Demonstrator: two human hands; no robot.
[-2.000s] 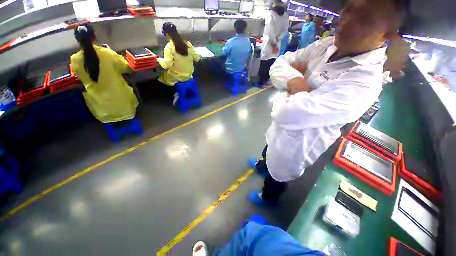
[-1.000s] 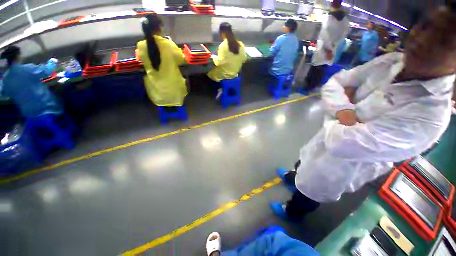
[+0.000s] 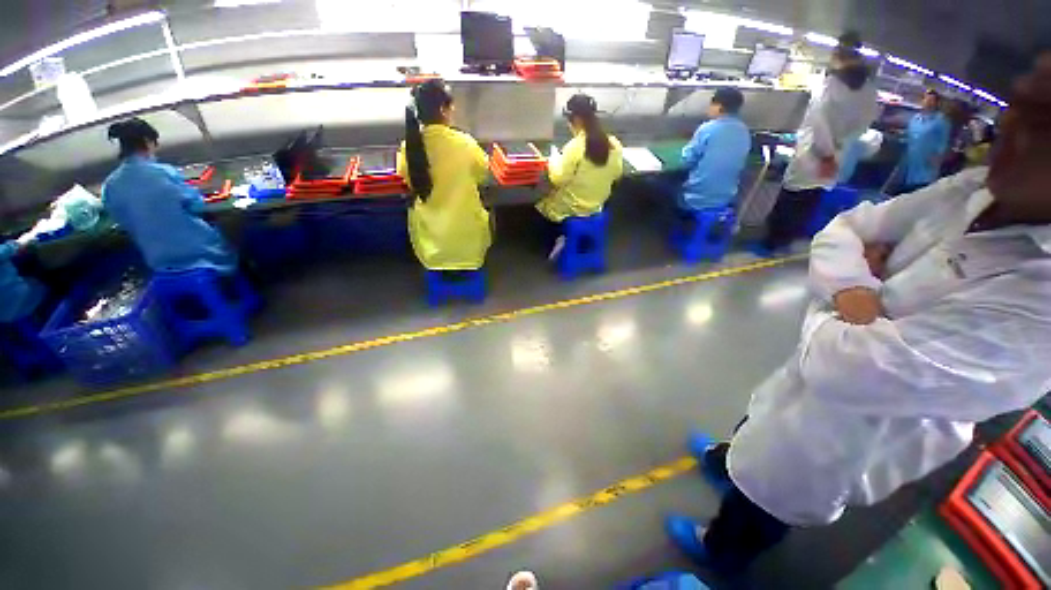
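Observation:
Neither my left hand nor my right hand is in the picture. A corner of a green-matted bench (image 3: 896, 561) shows at the lower right. On it a red tray (image 3: 975, 515) holds a flat grey panel (image 3: 1014, 507), cut off by the right edge. A second red tray (image 3: 1023, 449) lies behind it. A small tan piece (image 3: 951, 579) is cut off at the bottom edge.
A person in a white coat (image 3: 876, 357) stands close at the right with arms crossed. Across the grey floor (image 3: 346, 484), with yellow lines, workers sit on blue stools at a long bench with red trays (image 3: 518, 165). A blue crate (image 3: 115, 334) stands at left.
The view has turned left. The near bench and its trays have slid to the right edge, and the phone and white packet have left the picture. More workers and a blue crate show at left.

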